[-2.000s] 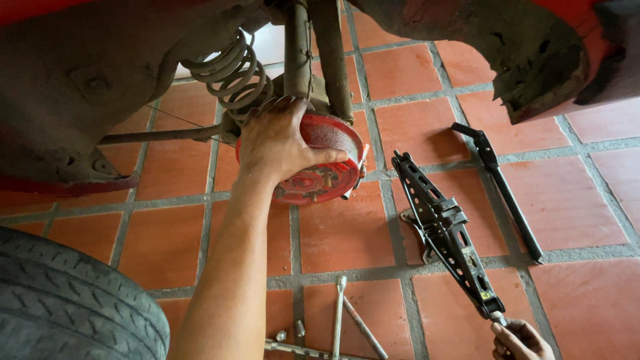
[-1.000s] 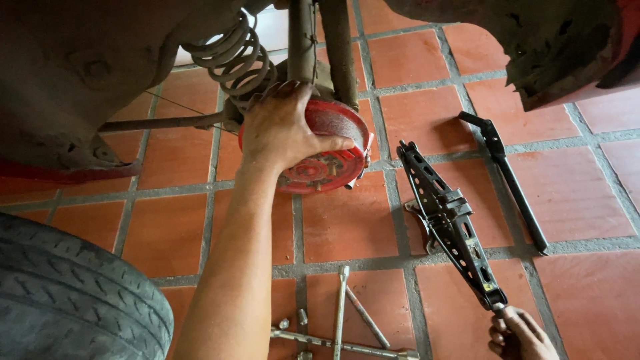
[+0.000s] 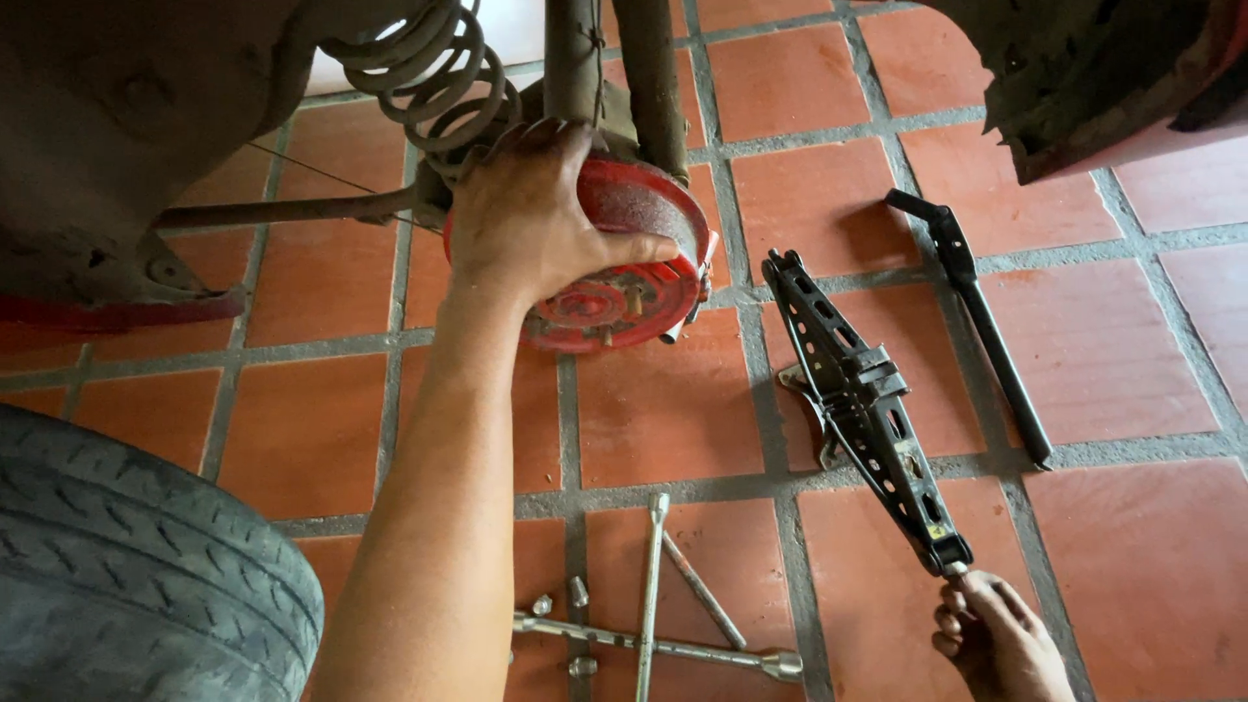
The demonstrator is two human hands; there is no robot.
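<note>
My left hand (image 3: 531,214) rests over the top of a red brake drum (image 3: 624,292), its thumb stretched across the face and its fingertips behind the rim. At the lower right, my right hand (image 3: 999,624) pinches the screw end of a black scissor jack (image 3: 868,390), which is nearly folded down on the floor. Above the drum are a coil spring (image 3: 444,78) and a shock absorber (image 3: 573,68). A black folding handle (image 3: 990,341) lies to the right of the jack.
A tire (image 3: 146,575) fills the lower left. A four-way lug wrench (image 3: 648,585), a metal rod (image 3: 704,590) and several lug nuts (image 3: 579,591) lie on the tiles. Red bodywork with a ragged dark edge (image 3: 1019,146) overhangs at the upper right; a suspension arm (image 3: 292,212) runs left from the drum.
</note>
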